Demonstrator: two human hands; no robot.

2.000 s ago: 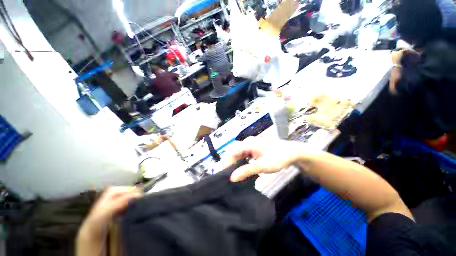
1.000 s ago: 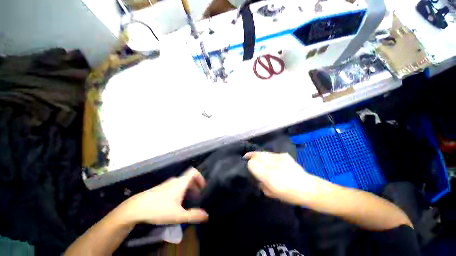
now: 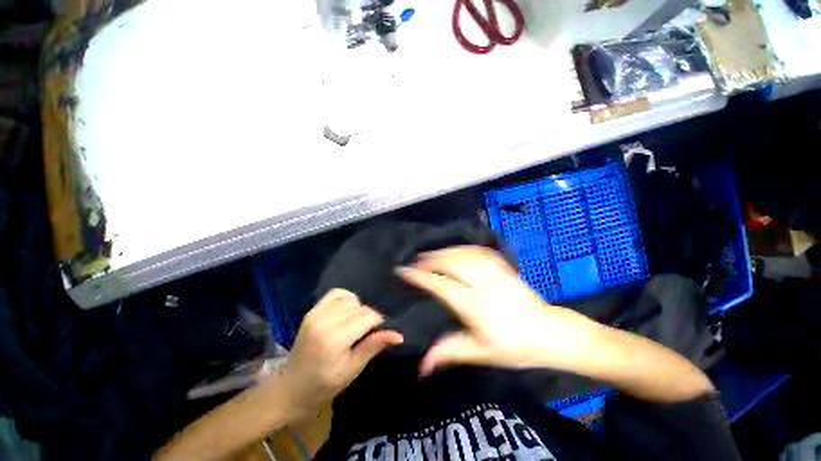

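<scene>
A black garment (image 3: pixel 387 261) lies bunched on my lap, below the front edge of the white table. My left hand (image 3: pixel 338 347) is at its left side with the fingers curled against the cloth, gripping it. My right hand (image 3: pixel 477 306) is over the right part of the cloth, slightly blurred, with thumb and fingers spread apart. The cloth's lower part merges with my dark shirt, so its edge there cannot be told.
The white table (image 3: pixel 225 135) has a worn, brown-taped left edge. Red-handled scissors (image 3: pixel 487 22), the machine's presser foot (image 3: pixel 385 25) and a clear packet (image 3: pixel 639 67) are along the top. A blue crate (image 3: pixel 572 234) stands below the table, right of my lap.
The view has tilted down towards my lap, and the machine has mostly left the picture. The garment, held up earlier, is now on my lap. My left hand has closed on it; my right hand has spread.
</scene>
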